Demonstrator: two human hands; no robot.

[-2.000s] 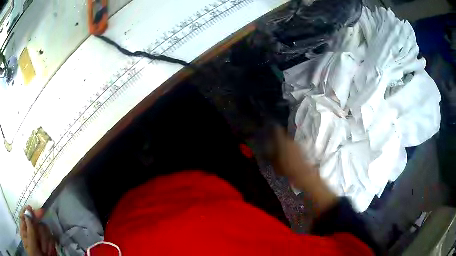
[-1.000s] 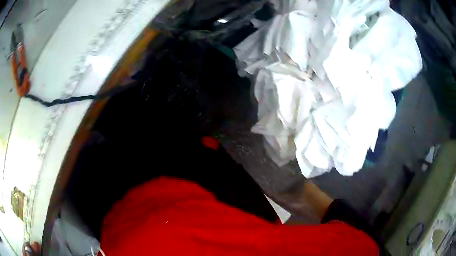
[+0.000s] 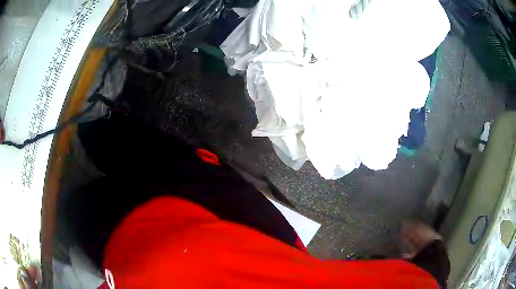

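White fabric pieces [image 3: 339,96] lie in a large loose pile, upper middle. My right hand [image 3: 420,238] is at the lower right, low over the dark floor, blurred; its fingers and anything in them cannot be made out. My left hand [image 3: 29,276] shows only as small fingertips at the table edge, bottom left, mostly cut off. The black snips cord [image 3: 42,137] runs over the table's front edge; only a bit of the red-orange grip [image 3: 1,131] shows at the left rim.
The white table [image 3: 34,84] with its ruler scale curves along the left. A brown-gold scrap [image 3: 17,251] lies on it. A beige surface [image 3: 486,197] stands at the right. A white sheet [image 3: 297,224] lies beside my dark-clothed leg. Dark plastic [image 3: 181,28] is at the top.
The view has swung right, so the table and snips have slid toward the left rim. My right hand has moved away from the fabric pile toward the beige surface at the lower right.
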